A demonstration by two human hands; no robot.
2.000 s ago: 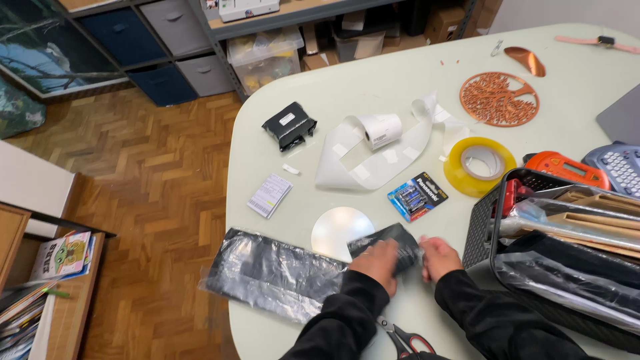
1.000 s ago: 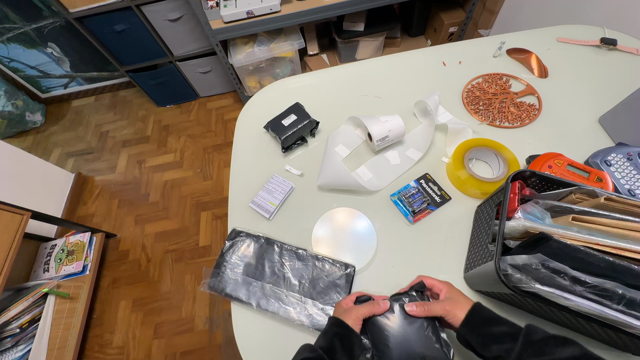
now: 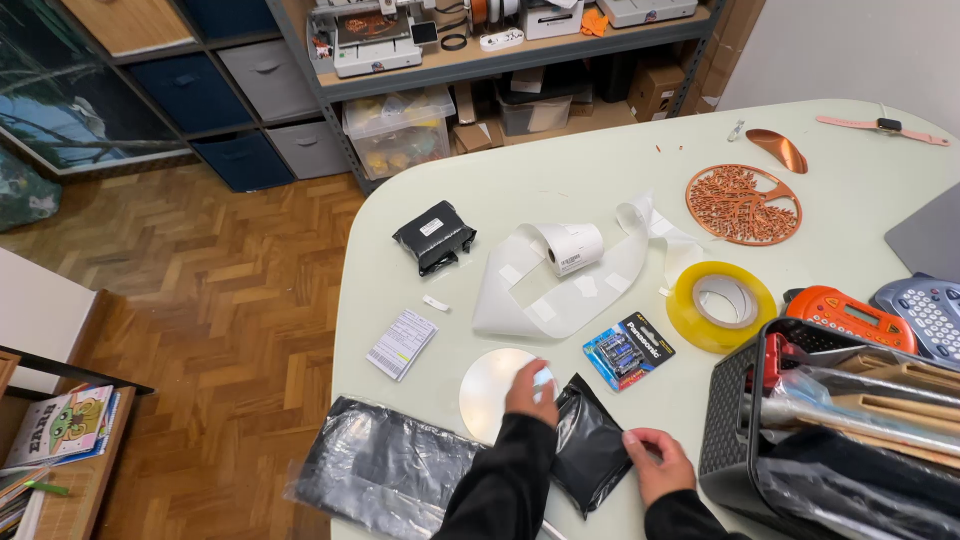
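Note:
A folded black plastic mailing bag (image 3: 589, 450) lies on the table between my hands. My right hand (image 3: 660, 461) touches its right edge with thumb and fingers. My left hand (image 3: 532, 394) reaches over a round pale disc (image 3: 487, 390), fingers apart, beside the bag's upper left; whether it touches the disc is hidden. A flat black plastic bag (image 3: 390, 465) lies at the lower left, partly under my left sleeve. Above it rests a stack of printed labels (image 3: 402, 343), near a small white strip (image 3: 436, 304). A wrapped black parcel (image 3: 436, 236) sits farther back.
A label roll (image 3: 576, 249) with a curling backing strip, a Panasonic battery pack (image 3: 628, 351) and yellow tape roll (image 3: 721, 306) lie mid-table. At right stand a black basket (image 3: 731, 442) of mailers and an orange label maker (image 3: 851, 319). A copper tree disc (image 3: 744, 205) lies behind.
My left hand has left the black bag and moved up over the round disc. The bag, held in both hands a second ago, now lies on the table. The view has tilted up.

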